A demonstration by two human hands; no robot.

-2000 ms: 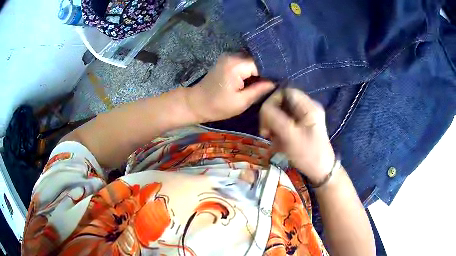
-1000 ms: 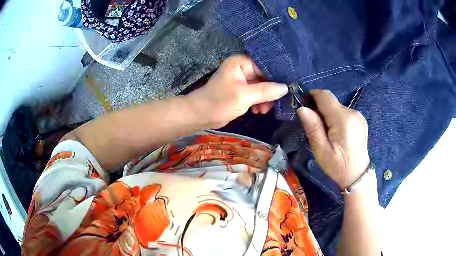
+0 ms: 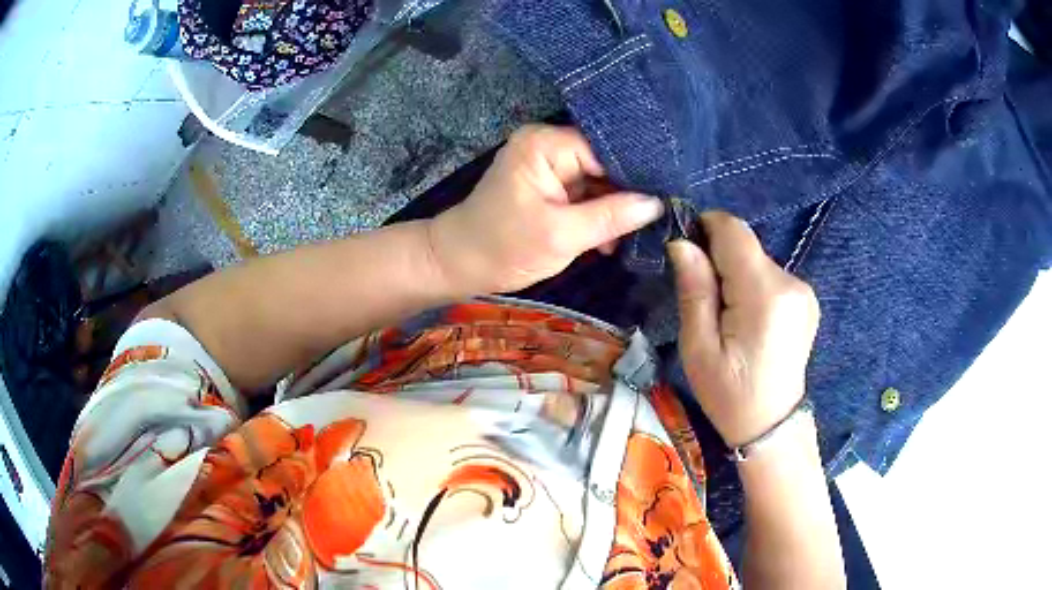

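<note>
A dark blue denim garment [image 3: 761, 104] with pale stitching lies across the upper right and toward my lap. One brass-yellow button [image 3: 675, 22] is near its top and another [image 3: 889, 399] near its lower right corner. My left hand [image 3: 548, 213] pinches the denim edge between thumb and fingers. My right hand [image 3: 744, 323] is close beside it, thumb and index finger closed at the small dark snips [image 3: 681, 222], whose blades show at the cloth edge. The rest of the snips is hidden in the hand. I cannot tell whether a thread is between the blades.
A clear bin [image 3: 248, 133] holds a floral cloth bag [image 3: 277, 40] and a bottle [image 3: 152, 29] at the upper left. The speckled floor [image 3: 369, 144] shows between the bin and my left arm. A white surface [image 3: 981, 461] lies at the right. A dark bag [image 3: 44, 300] is at the far left.
My hands were close together and blurred, then the right hand moved right and showed the snips. Now it is slightly back to the left, near my left fingertips. The left hand still grips the denim.
</note>
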